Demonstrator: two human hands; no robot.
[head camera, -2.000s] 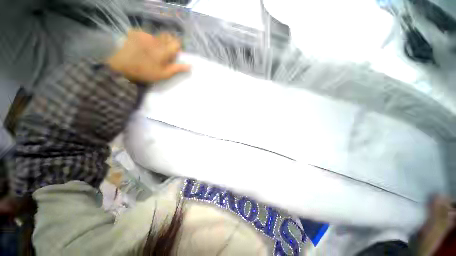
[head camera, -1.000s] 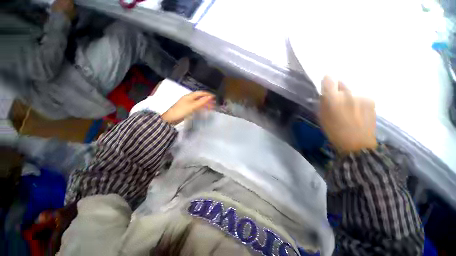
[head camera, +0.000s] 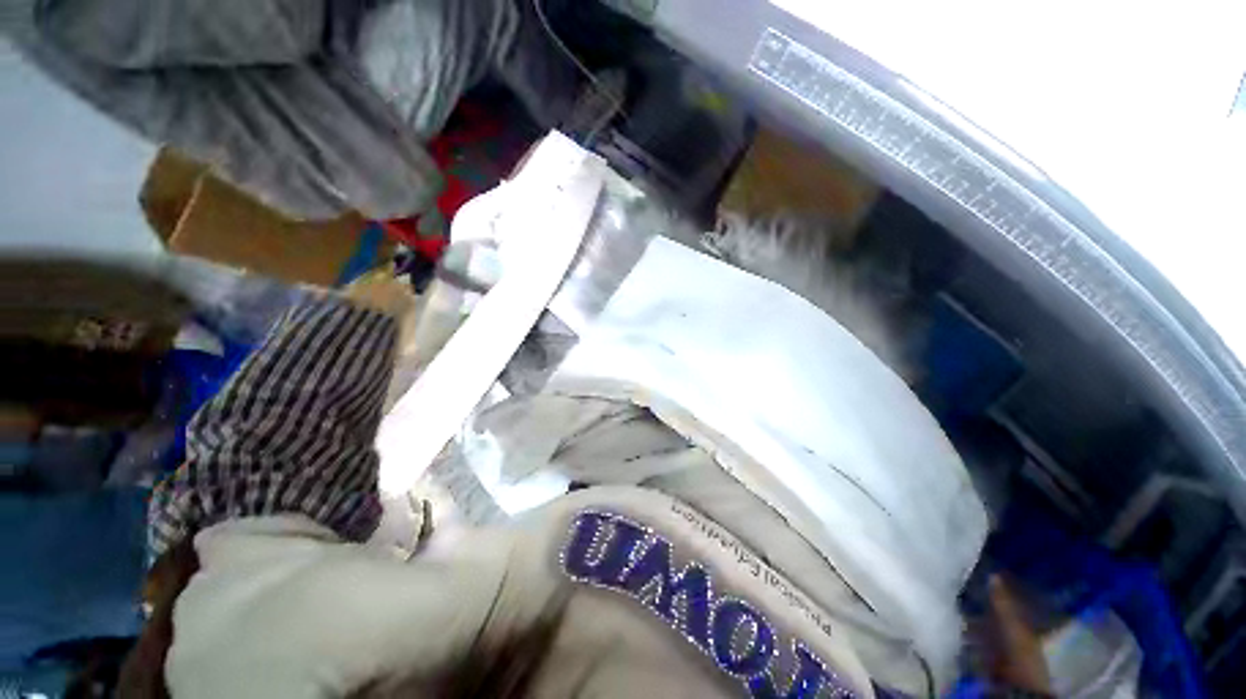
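Observation:
A white panel (head camera: 765, 369) lies curved over my lap, with long grey-white pile (head camera: 806, 266) showing beyond its far edge. Loose white strips and pieces (head camera: 513, 321) lie beside it on the left, in front of my left sleeve (head camera: 294, 417). My left hand is not visible beyond the cuff. My right hand (head camera: 1011, 635) is low at the bottom right, dark and blurred, beside the panel and near a blue crate (head camera: 1161, 615). Its fingers and any hold cannot be made out.
The white table (head camera: 1039, 82) with a ruler along its grey edge (head camera: 943, 164) curves across the upper right. A cardboard box (head camera: 246, 219) and a red item (head camera: 472, 171) are at the upper left, near a person's grey-clothed legs (head camera: 260, 109). Pale material lies in the blue crate.
My right hand has left the tabletop and moved down to the lower right. My left hand has gone out of sight. The view has shifted, showing more of the white strips and the crate.

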